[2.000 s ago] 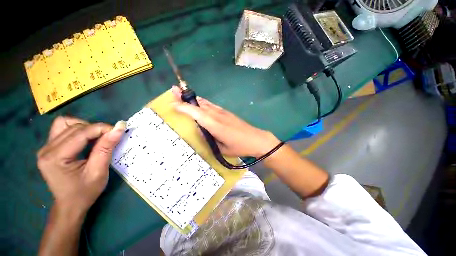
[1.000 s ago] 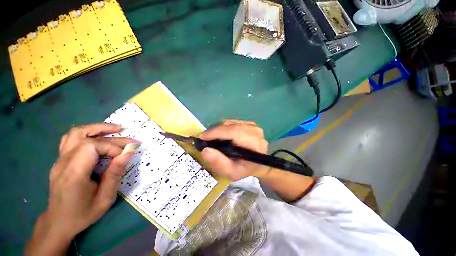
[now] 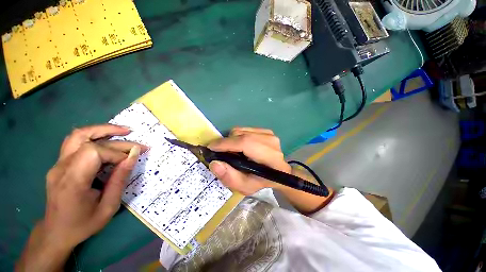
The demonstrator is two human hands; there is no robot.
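Note:
A white PCB panel (image 3: 176, 194) with dark dots and marks lies slanted on a yellow-tan backing board (image 3: 173, 111) near my lap. My right hand (image 3: 250, 159) holds the black soldering iron (image 3: 266, 171) like a pen; its thin tip is over the panel's upper right part, and whether it touches cannot be told. My left hand (image 3: 93, 180) is over the panel's left edge, thumb and forefinger pinched together near the surface. A small pale cover shows at the thumb tip. Solder wire between these fingers is too thin to make out.
A stack of yellow PCB panels (image 3: 80, 45) lies at the upper left of the green bench mat (image 3: 224, 69). At the upper right are a whitish waste box (image 3: 282, 32), the black soldering station (image 3: 333, 53) with cables, and a fan (image 3: 421, 10). A blue stool (image 3: 413, 85) stands beyond the bench.
My right hand has turned the iron from pointing up and away to pointing down-left over the panel. My left hand has moved slightly over the panel. The view has shifted a little.

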